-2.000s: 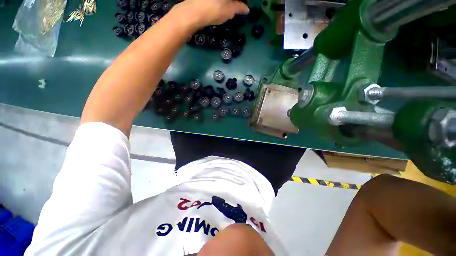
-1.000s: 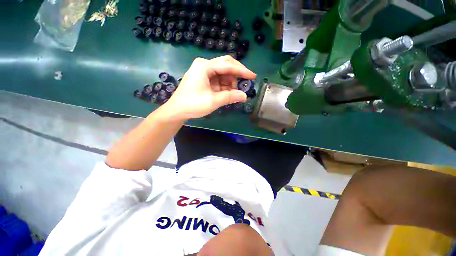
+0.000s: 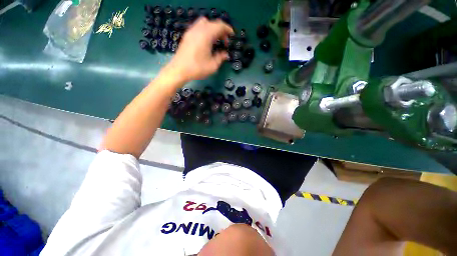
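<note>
My left hand (image 3: 204, 49) is bare and slightly blurred, over the near right part of neat rows of black knobs (image 3: 159, 33). Its thumb and index finger are apart; dark knobs show between them, and I cannot tell whether it holds one. A loose group of black knobs (image 3: 200, 106) lies nearer the bench edge, some with grey ring-like ends. The silver fixture block (image 3: 280, 116) is right of them, under the green press (image 3: 320, 116); no knob is visible on it. My right arm reaches past the right edge; its hand is out of view.
A clear plastic bag (image 3: 71, 27) and a pile of gold-coloured pins (image 3: 114, 23) lie at far left. A silver plate with holes (image 3: 303, 37) is behind the block. A small pale piece (image 3: 68, 85) lies on the green bench (image 3: 35, 82). Blue bins (image 3: 17, 230) stand on the floor, lower left.
One second ago my left hand held a black knob beside the fixture block. It is now farther from my body, over the rows. The press linkage has shifted slightly.
</note>
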